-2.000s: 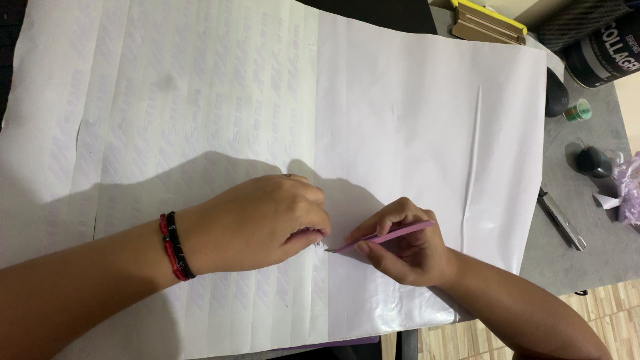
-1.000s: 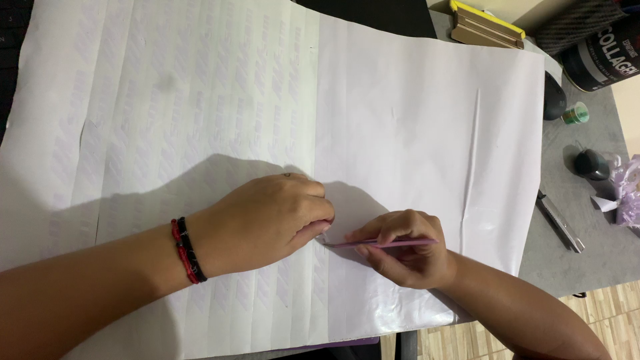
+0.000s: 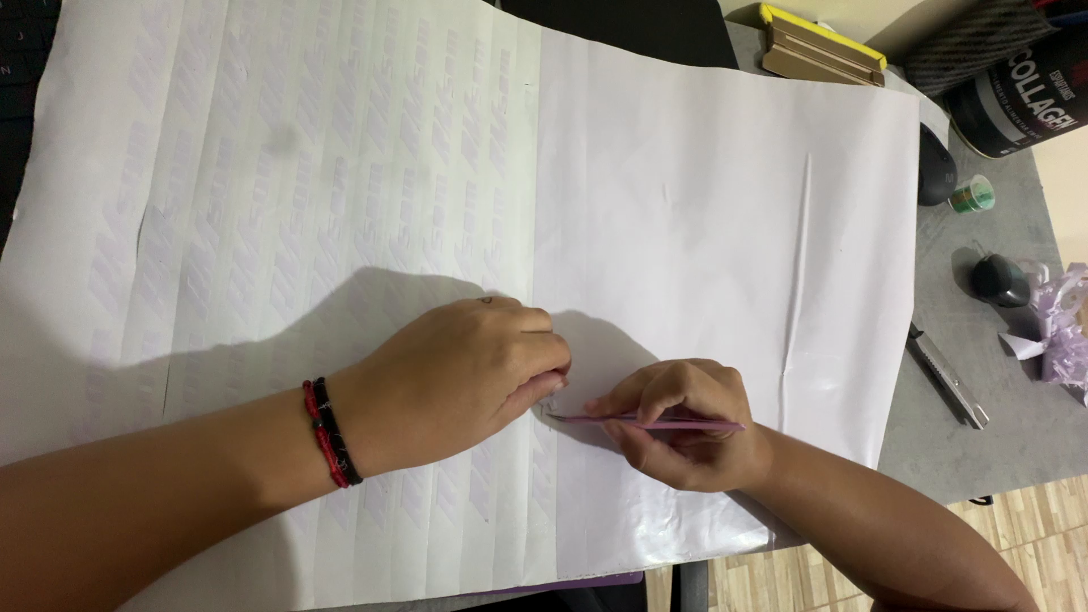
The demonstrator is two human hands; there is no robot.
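A large white sheet (image 3: 663,187), its left part in strips with raised, faint lilac lettering, lies beneath both hands. Pink tweezers (image 3: 680,423) are held in my right hand (image 3: 688,421), their dark tip touching or just over the sheet near the border between the lettered and plain parts. My left hand (image 3: 484,374) rests on the lettered part with its fingers curled. A small pale scrap (image 3: 549,403) shows at its thumb tip; whether the fingers grip it is hidden. A red and black bracelet (image 3: 330,433) circles my left wrist.
On the grey table (image 3: 986,357) at the right are a snap-off utility knife (image 3: 948,376), a dark rounded object (image 3: 1000,280), a small green-labelled cup (image 3: 971,195), a bunch of lilac scraps (image 3: 1061,327) and a black tub (image 3: 1016,102). A black keyboard (image 3: 21,42) shows at the upper left.
The tweezers have tilted to lie nearly level, with my right hand turning slightly. My left hand stays near the same spot on the sheet.
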